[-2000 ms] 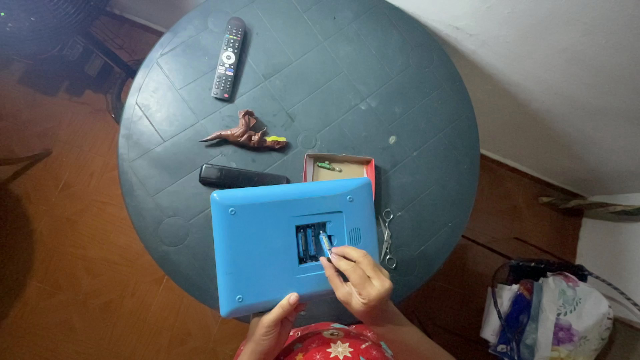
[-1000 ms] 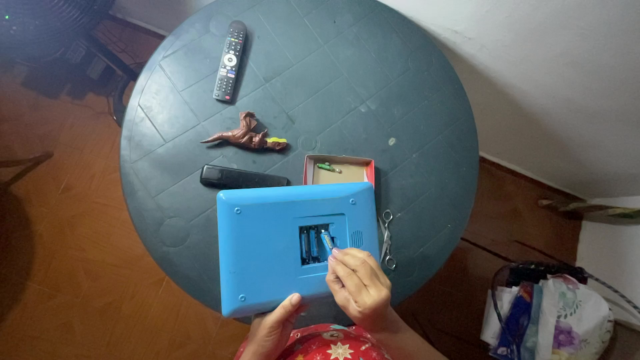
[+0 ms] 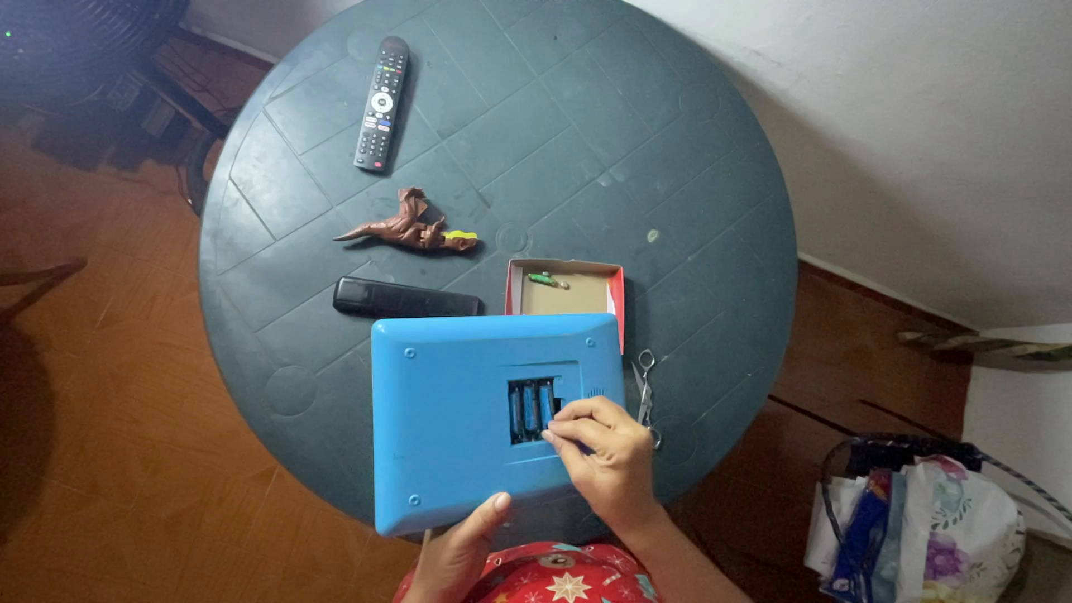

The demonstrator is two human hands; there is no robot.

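A blue plastic device [image 3: 452, 419] lies back side up at the near edge of the round table, its battery compartment uncovered. Several blue batteries [image 3: 529, 409] sit side by side in that compartment. My left hand [image 3: 461, 544] grips the device's near edge, thumb on top and fingers hidden beneath. My right hand [image 3: 607, 452] has its fingertips at the compartment's right side, touching the rightmost visible battery; whether it pinches that battery is unclear. Scissors [image 3: 644, 398] lie just right of the device. Behind it is a shallow red-edged cardboard box [image 3: 578, 297] with a small green object [image 3: 544, 280] inside.
On the dark green plastic table [image 3: 712, 209] are a remote control [image 3: 383, 105], a brown toy dinosaur [image 3: 406, 230] and a long black object [image 3: 406, 298]. A fan [image 3: 84, 50] stands at the upper left. Bags [image 3: 930, 528] sit at the lower right.
The battery earlier tilted up between my right fingers now lies down in the compartment, and my right fingertips have lowered to it. My left hand still holds the device's near edge.
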